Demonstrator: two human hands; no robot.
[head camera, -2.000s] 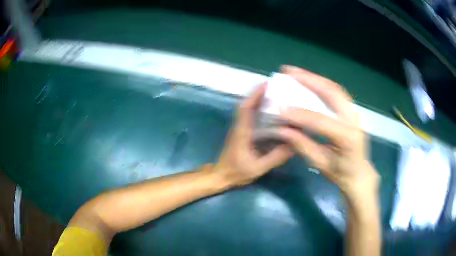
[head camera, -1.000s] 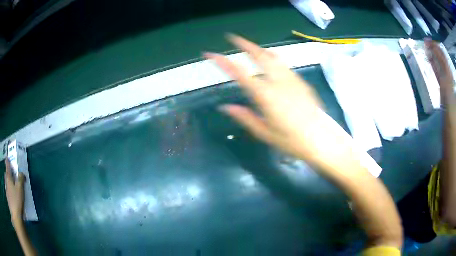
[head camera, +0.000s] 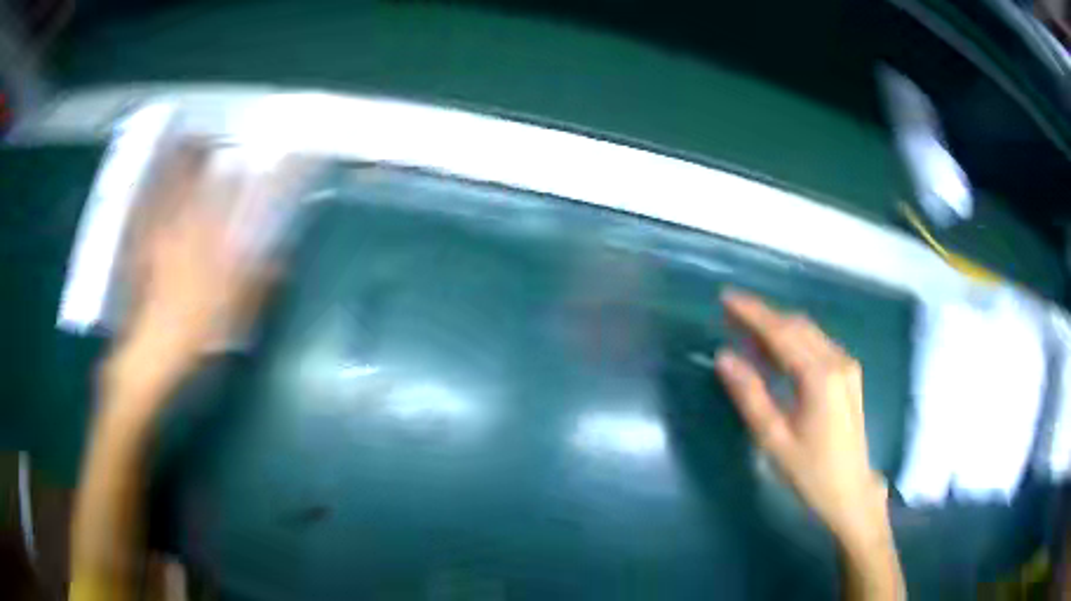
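Observation:
My left hand (head camera: 194, 252) is at the far left, strongly blurred, with its fingers around a whitish carton (head camera: 264, 200) whose outline is smeared. Another long white carton (head camera: 106, 235) lies just left of this hand, its upper end near the white rail. My right hand (head camera: 810, 405) is over the right part of the green bench, fingers apart and slightly curled, holding nothing. White wrapped products (head camera: 975, 399) lie side by side at the right, beyond my right hand.
A white divider rail (head camera: 564, 170) curves across the bench (head camera: 470, 352). Beyond it, a white wrapped product (head camera: 934, 159) lies on the darker green surface. A yellow strip (head camera: 957, 258) lies by the rail at the right. Another white item is cut off at the right edge.
The view has swung, so the rail slopes the other way. My left hand shows farther into the picture, now with a second white carton. My right hand shows lower and farther right, empty.

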